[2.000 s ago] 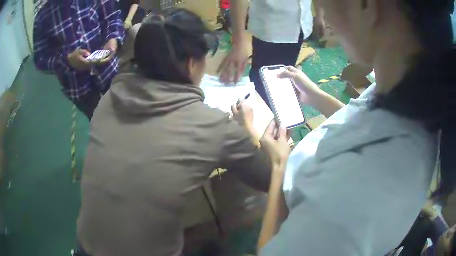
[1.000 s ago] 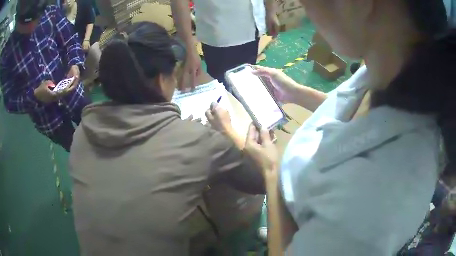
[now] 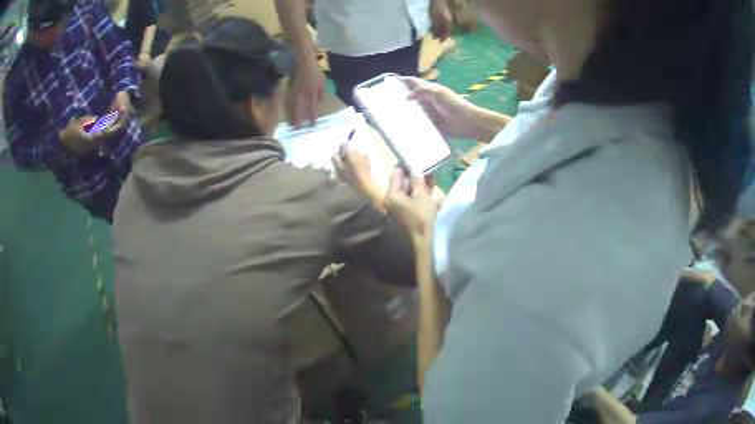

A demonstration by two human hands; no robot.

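Neither my left hand nor my right hand is in view. In front of me, a person in a brown hooded top bends over white paper sheets (image 3: 319, 139) on a large brown carton (image 3: 372, 323) and holds a pen (image 3: 350, 137) over them. A standing person's hand rests at the far edge of the sheets. A person in a light grey top, close on the right, holds a smartphone (image 3: 403, 122) with a bright white screen in both hands. The writing on the sheets is too blurred to read.
A person in a plaid shirt (image 3: 70, 91) at the left holds another phone (image 3: 104, 123). Yellow-black tape marks the green floor (image 3: 50, 290). Brown cardboard (image 3: 530, 73) lies at the back right. People sit low at the lower right.
Since one second ago, the phone and the grey-topped person appear further left and the phone higher. The pen and sheets also appear slightly higher. More of the seated people shows at the lower right.
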